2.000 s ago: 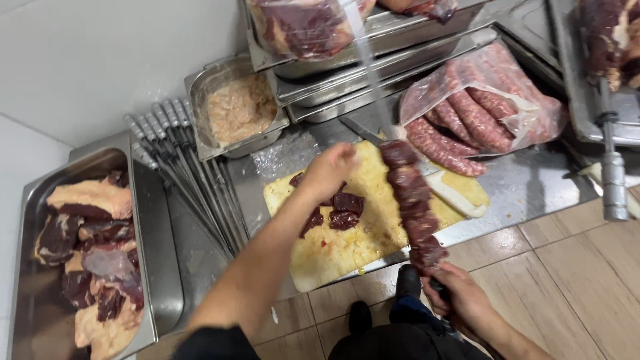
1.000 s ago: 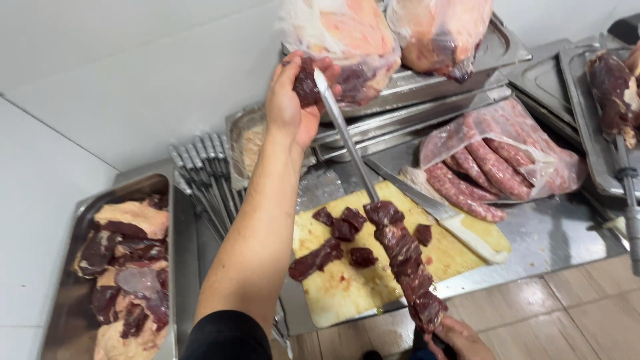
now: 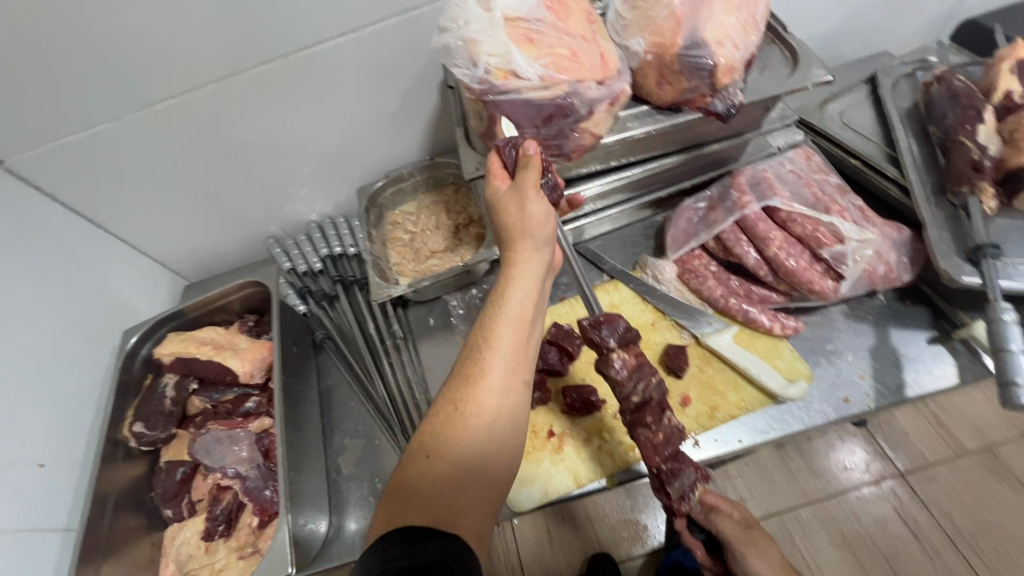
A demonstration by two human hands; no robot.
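Observation:
My left hand [image 3: 524, 200] grips a dark red meat chunk [image 3: 552, 178] around the upper part of a metal skewer [image 3: 578, 272], just below its bright tip. Several meat chunks [image 3: 644, 400] are packed along the skewer's lower part. At its lower end my right hand [image 3: 732, 532] is closed around the dark handle, which is partly hidden. Beneath the skewer, a yellowed cutting board [image 3: 752, 428] bears loose meat cubes [image 3: 582, 399]. A knife with a white handle [image 3: 752, 364] lies across the board's right side.
A deep steel pan of meat [image 3: 276, 496] stands at left, beside a bundle of skewers [image 3: 352, 320]. Behind are a small steel container [image 3: 424, 280] and a tray [image 3: 688, 128] with bagged meat [image 3: 552, 72]. Bagged sausages [image 3: 784, 232] and another meat tray [image 3: 920, 200] are at right.
My left hand was near the cubes on the board, then rose with a chunk to beside the skewer's tip; now the chunk is around the shaft below the tip. My right hand stays at the handle.

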